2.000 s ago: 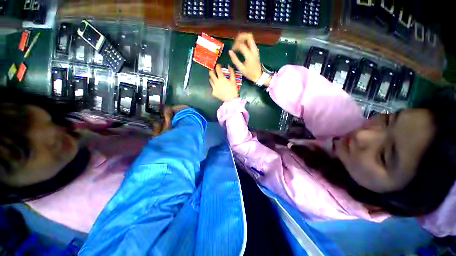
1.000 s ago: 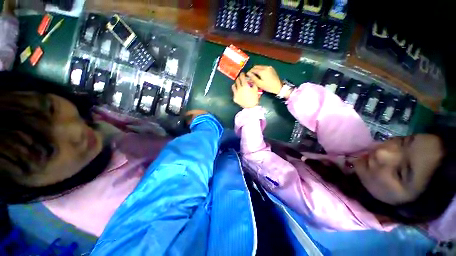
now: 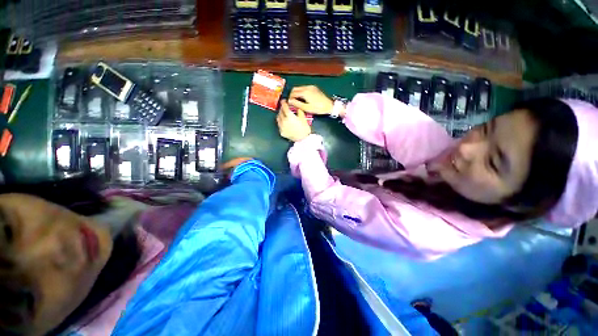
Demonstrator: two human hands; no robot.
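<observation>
My left hand [image 3: 236, 162] shows only in small part past the blue cuff, at the near right corner of a clear blister tray [image 3: 221, 131]. Its fingers are dark and mostly hidden, so its grip cannot be told. My right hand is out of the picture. The tray holds rows of dark phones, one at its near right corner [image 3: 207, 149]. An open slide or flip keypad phone [image 3: 113, 81] lies tilted across the tray's far row.
A pink-coated person at right [image 3: 406, 125] holds something small in both hands by a red card [image 3: 267, 89] and a pale stick [image 3: 246, 111]. Another person leans in at lower left [image 3: 52, 256]. Keypad phones [image 3: 318, 34] stand along the back; another phone tray [image 3: 440, 96] lies right.
The view has shifted, showing more of the person on the right. That person's hands have come together below the red card. My left hand stays near the tray's near right corner.
</observation>
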